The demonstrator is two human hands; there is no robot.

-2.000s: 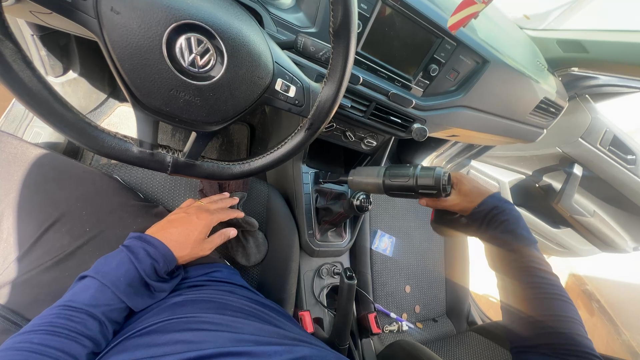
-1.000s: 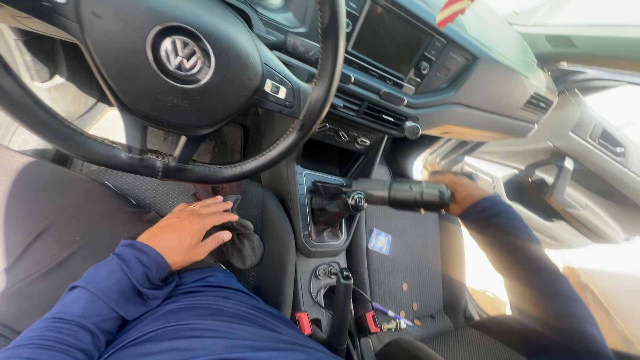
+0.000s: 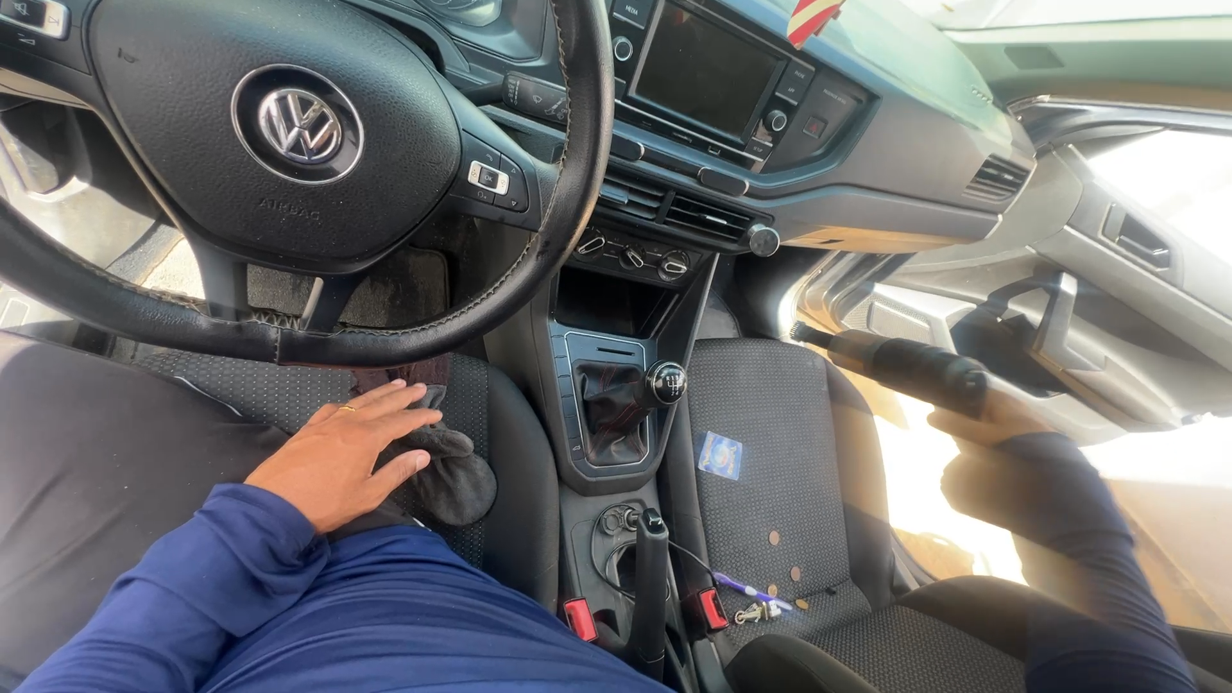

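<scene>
My left hand (image 3: 342,457) lies palm down with its fingers spread, a ring on one finger, over a dark cloth (image 3: 448,476) on the driver's seat; the hand does not grip it. My right hand (image 3: 1001,414), blurred, grips a black handheld power tool (image 3: 914,371) by its rear end, out over the passenger seat's far side. A small dark bristle brush (image 3: 804,332) is at the tool's front, pointing left toward the console. The gear lever knob (image 3: 666,383) and its boot (image 3: 614,414) stand on the centre console, well left of the tool.
The steering wheel (image 3: 298,337) spans the upper left. A handbrake lever (image 3: 650,587) rises between the seats. On the passenger seat (image 3: 770,414) lie a blue card (image 3: 720,455), several coins (image 3: 775,537), a purple-and-white pen-like item (image 3: 741,585) and keys (image 3: 756,612). An opened door (image 3: 1078,289) is at the right.
My right hand has moved the power tool right, away from the gear lever, where the earlier frames show its front end. My left hand has stayed on the seat.
</scene>
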